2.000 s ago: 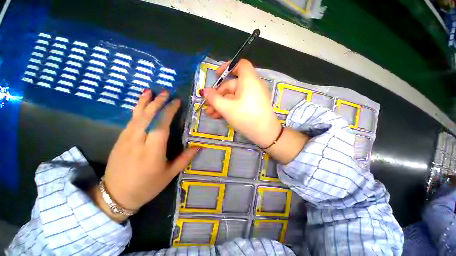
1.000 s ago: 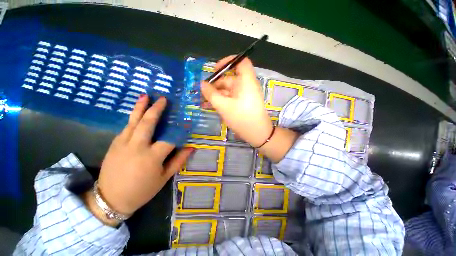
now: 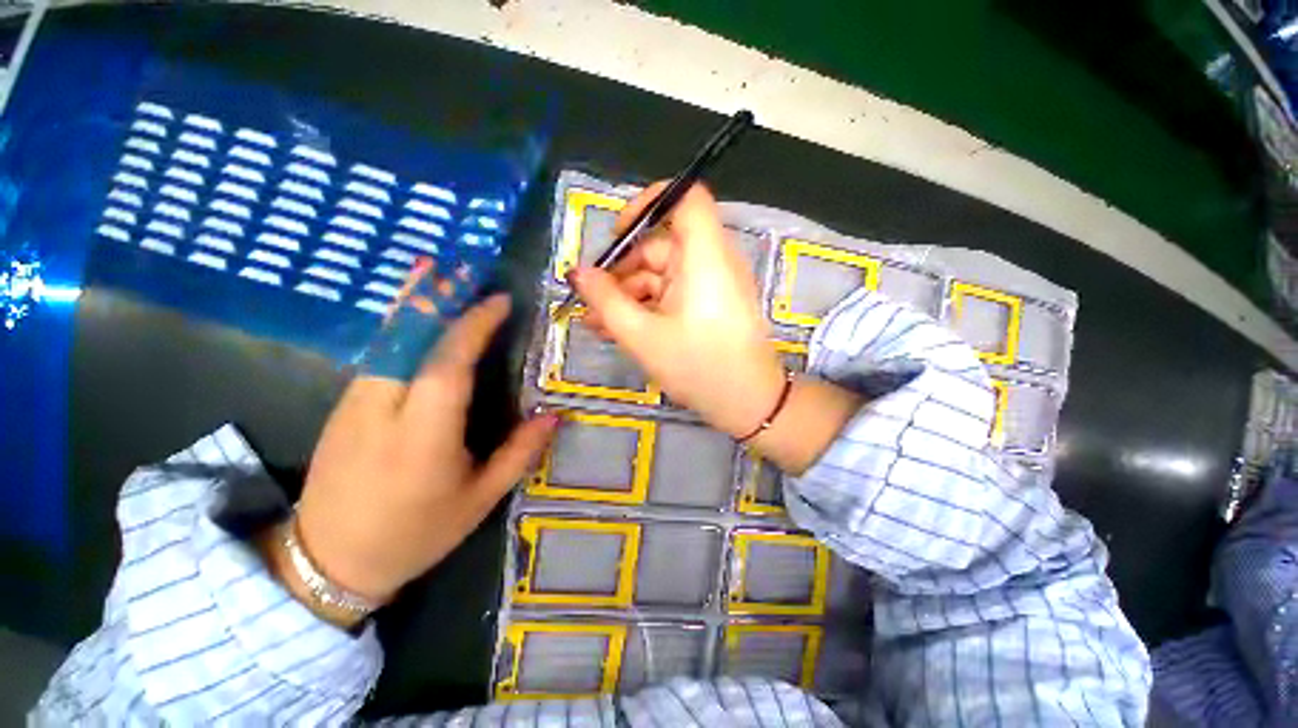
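My right hand [image 3: 690, 313] holds the black tweezers [image 3: 658, 213] like a pen, their tip over a yellow-edged frame [image 3: 558, 324] in the left column of the clear-grey blister tray [image 3: 686, 519]. My left hand [image 3: 413, 441] has its fingertips under the right end of the blue carrier film [image 3: 320, 320], seen through it, and its thumb at the tray's left edge. Rows of small white adhesive pieces [image 3: 292, 211] lie on the film. Whether the tweezers hold a piece is too small to tell.
More blue film [image 3: 36, 427] lies at the far left on the dark bench [image 3: 171, 377]. Beyond the tray runs a pale rail [image 3: 811, 142] with a green belt [image 3: 996, 128] behind it. At the right edge are another person's striped sleeve [image 3: 1238, 612] and part of another tray [image 3: 1271, 441].
The blue film, which overlapped the tray's upper left corner a second ago, has moved left off it. The tweezer tip is back over the uncovered frame. My left fingers are now beneath the film.
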